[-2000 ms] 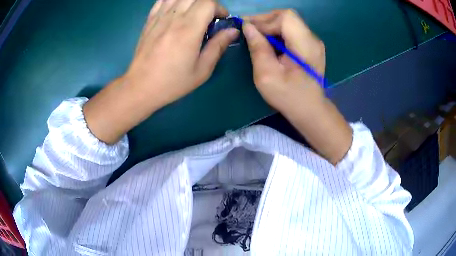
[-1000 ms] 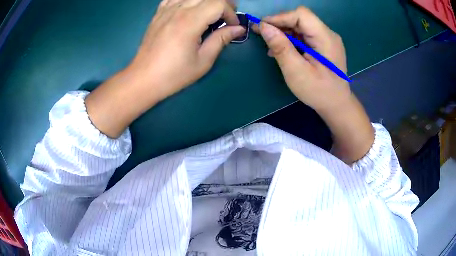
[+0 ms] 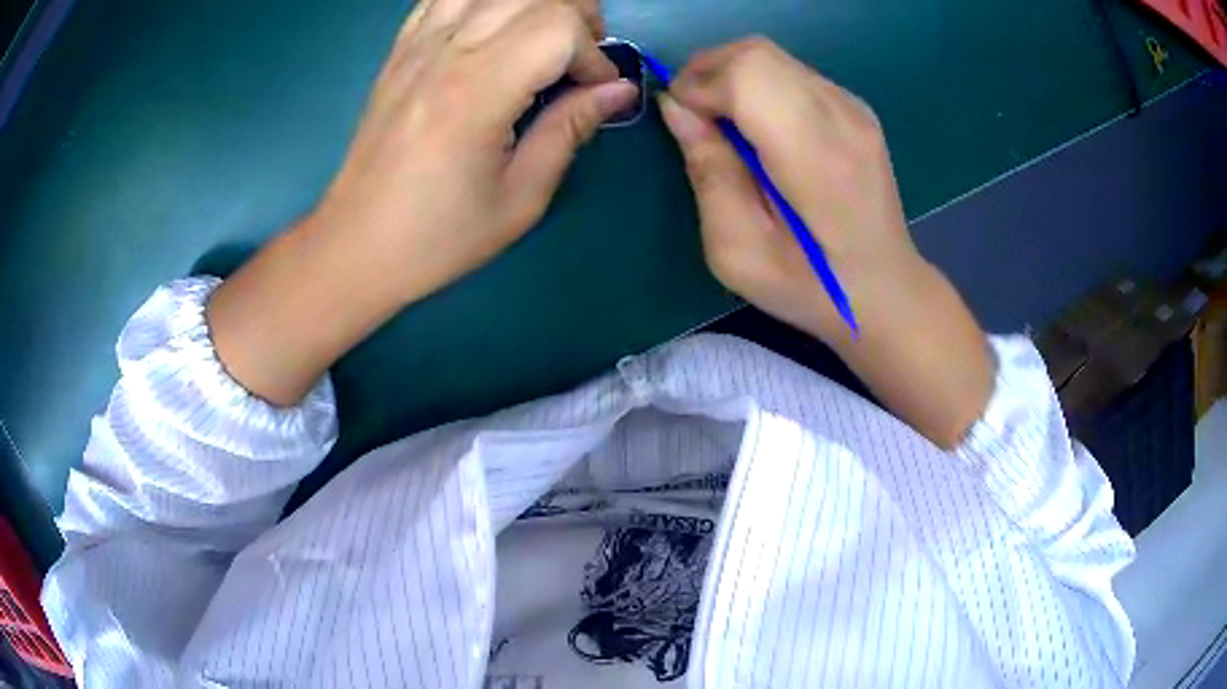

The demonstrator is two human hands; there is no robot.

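A small dark smartwatch body [image 3: 624, 89] with a silvery rim is near the top centre, above the green mat [image 3: 565, 269]. My left hand [image 3: 471, 148] is bare and holds it between thumb and fingers, which hide its left part. My right hand [image 3: 794, 175] is bare and holds a thin bright blue stick [image 3: 794, 222] like a pencil. The stick's upper tip is close to the watch's upper right edge; I cannot tell if they touch. Its rear end points down toward my right wrist.
Part of a red tray [image 3: 1194, 22] is at the top right corner, near a dark cable [image 3: 1114, 54]. Another red tray [image 3: 24, 599] is at the lower left edge. Cardboard boxes [image 3: 1124, 330] are beyond the bench at right.
The blue stick has swung steeper, its rear end lower and further left. My right hand has moved left and slightly down since one second ago. My left hand, still on the watch, has shifted slightly left.
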